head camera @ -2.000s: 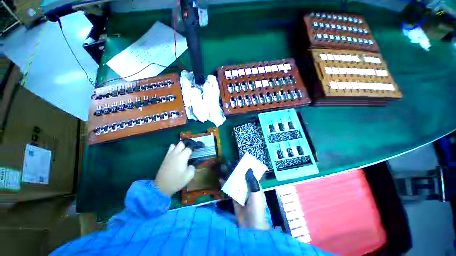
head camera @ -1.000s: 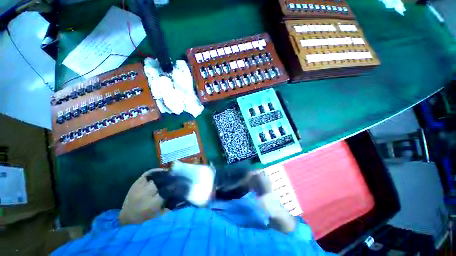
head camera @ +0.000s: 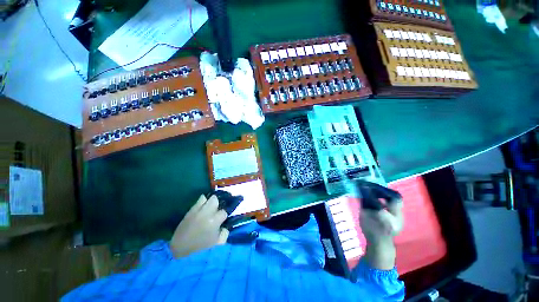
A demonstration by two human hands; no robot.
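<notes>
The brown base jig lies near the bench's front edge with two heat sinks in its recesses, the upper one ribbed and the lower one whitish. My left hand, dark coverings on its fingertips, is at the jig's lower left corner, fingertips over the lower heat sink; its grip is unclear. The teal cover jig lies over the right part of the black screw box, blurred. My right hand, also blurred, has its dark-covered fingers closed at the cover jig's lower end.
Brown component trays stand left and right of the white cloth. The black screwdriver hangs above the cloth. Stacked trays are at the back right. A black bin with red liner is below the bench edge.
The whitish heat sink piece, carried between my hands before, now lies in the jig's lower recess. My right hand has moved right to the teal cover jig, which looks shifted and blurred.
</notes>
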